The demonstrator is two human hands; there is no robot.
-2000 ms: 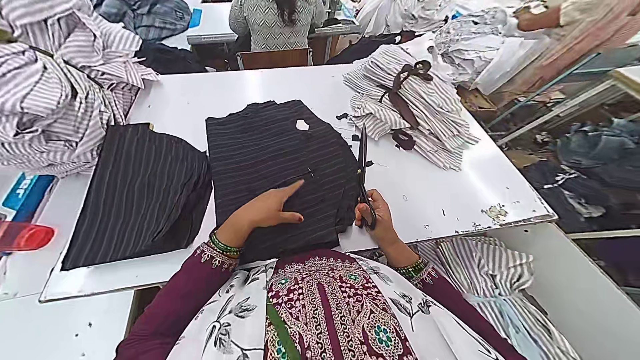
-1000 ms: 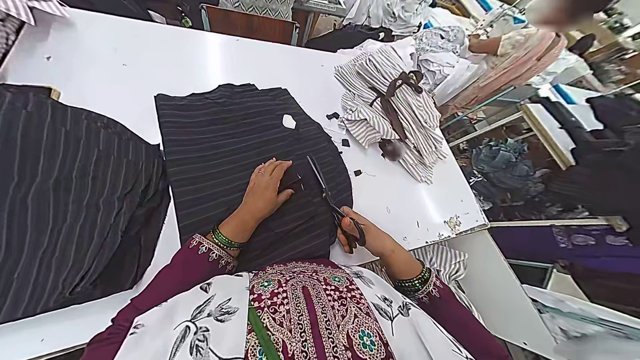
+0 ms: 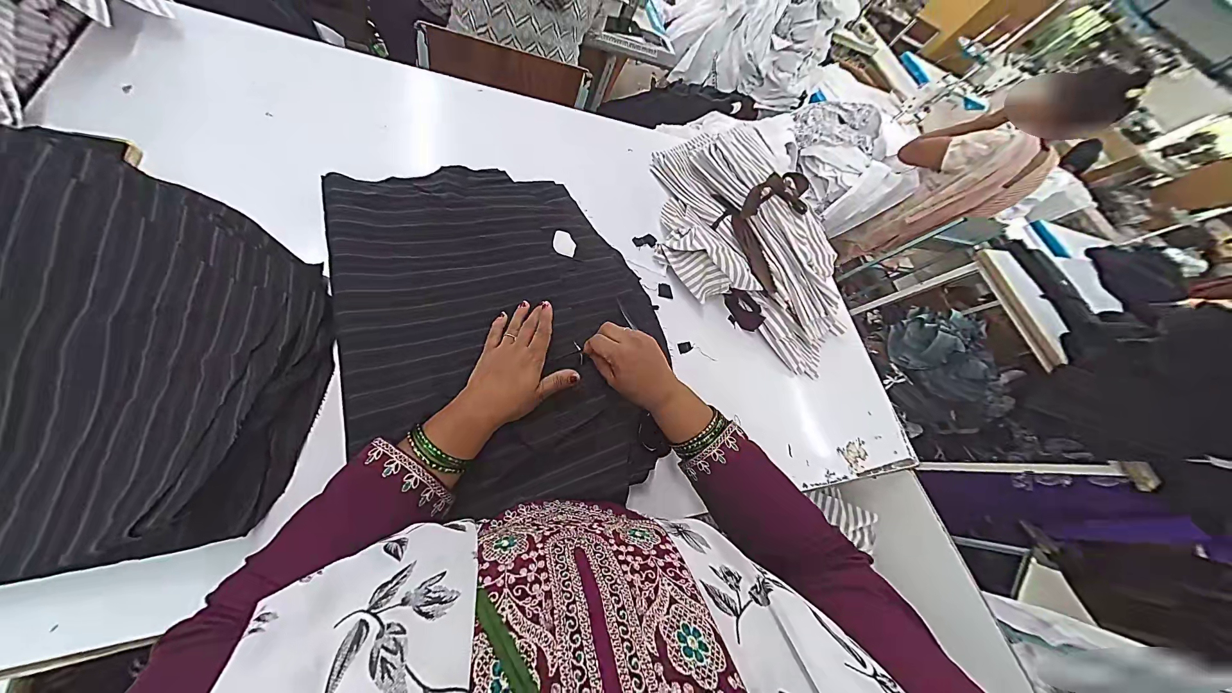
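Observation:
Dark striped fabric pieces (image 3: 433,260) lie stacked on the white table. My left hand (image 3: 515,371) is pressed flat on them, fingers spread, holding nothing. Just to its right, the fingertips of my right hand (image 3: 630,366) pinch together at what looks like a thin pale thread (image 3: 579,348) on the fabric. Part of a dark scissors blade (image 3: 628,314) shows above my right hand, and a dark loop, apparently the handle, shows below the wrist; whether the palm holds them is hidden. A small white patch (image 3: 564,243) rests higher on the fabric.
More dark striped fabric (image 3: 144,356) covers the table's left side. A striped garment bundle tied with a dark strip (image 3: 741,231) sits at the right, near small dark scraps (image 3: 665,291). Beyond are a chair back (image 3: 500,63), a seated person (image 3: 525,29) and another person (image 3: 1001,154).
My right hand has moved from the scissors handles up and left to the middle of the fabric, beside my left hand. My left hand has turned flat, with its fingers spread.

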